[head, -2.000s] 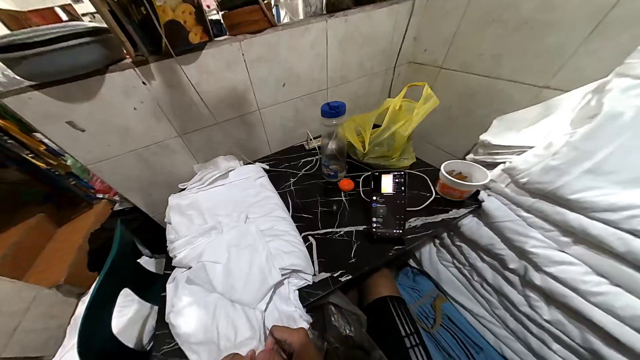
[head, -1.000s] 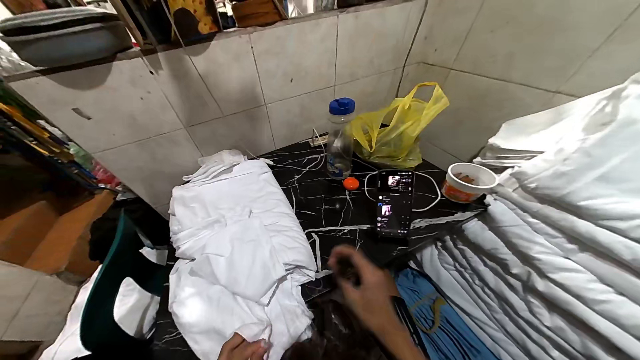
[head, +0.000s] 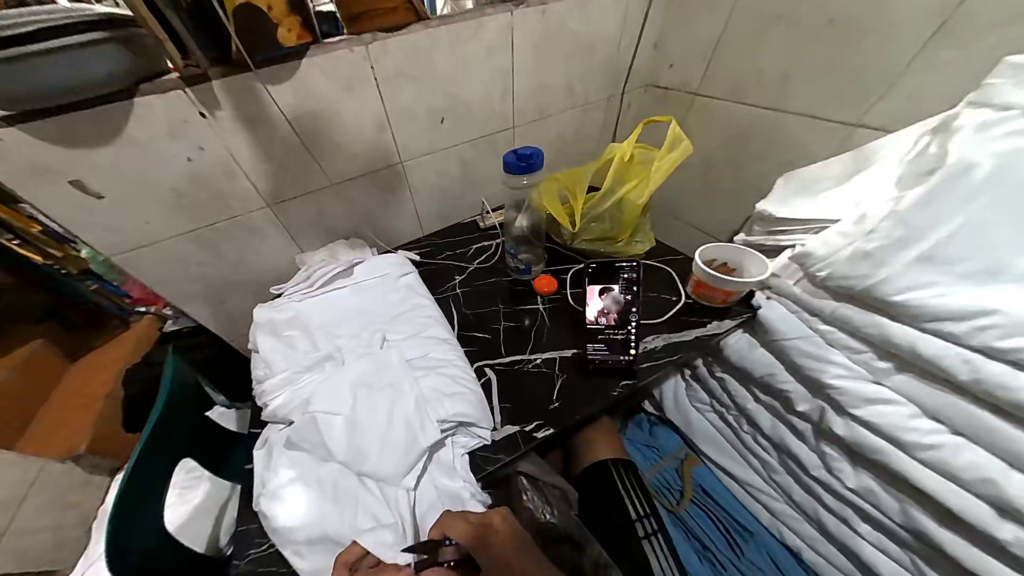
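Observation:
A pile of white cloth garments (head: pixel 360 352) lies on the black marble-patterned table (head: pixel 520 336) and hangs toward me. At its lower edge my left hand (head: pixel 364 560) grips the cloth between bent fingers. Beside it, on the right, my right hand (head: pixel 488 540) is closed around small dark thread snips (head: pixel 432 550), their pointed blades directed left at the cloth. The lower parts of both hands are cut off by the frame edge.
On the table stand a clear bottle (head: pixel 525 224), an orange cap (head: pixel 546 285), a lit phone (head: pixel 613 312) with a white cable, a yellow plastic bag (head: pixel 612 200) and a tub (head: pixel 726 274). Stacked white cloth (head: pixel 880 320) rises right; a green chair (head: pixel 144 472) stands left.
My right hand, raised near the table's front edge one second ago, has come down and left beside my left hand at the cloth. The picture on the phone has changed.

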